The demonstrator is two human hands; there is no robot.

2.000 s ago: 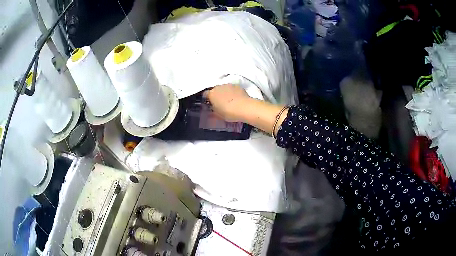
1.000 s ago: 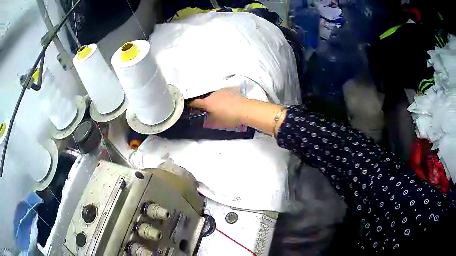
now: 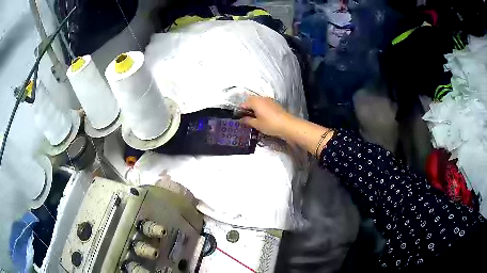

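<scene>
A dark smartphone (image 3: 227, 133) lies on white fabric (image 3: 229, 58), its screen lit with rows of small round icons. White fabric lies above and below it. My right hand (image 3: 264, 114) is at the phone's upper right edge, fingers bent and close together; whether they grip anything is unclear. The phone's left part reaches toward the thread cone's disc. My left hand is out of the picture.
White thread cones (image 3: 136, 98) stand on discs at left. The cream overlock machine (image 3: 107, 224) is at lower left, with a red cord (image 3: 235, 259) beside it. White pieces (image 3: 464, 106) are heaped at far right, above red cloth (image 3: 451, 173).
My right hand has drawn back to the right from over the phone to its upper edge. The lit icon screen now shows clearly. The view has shifted slightly.
</scene>
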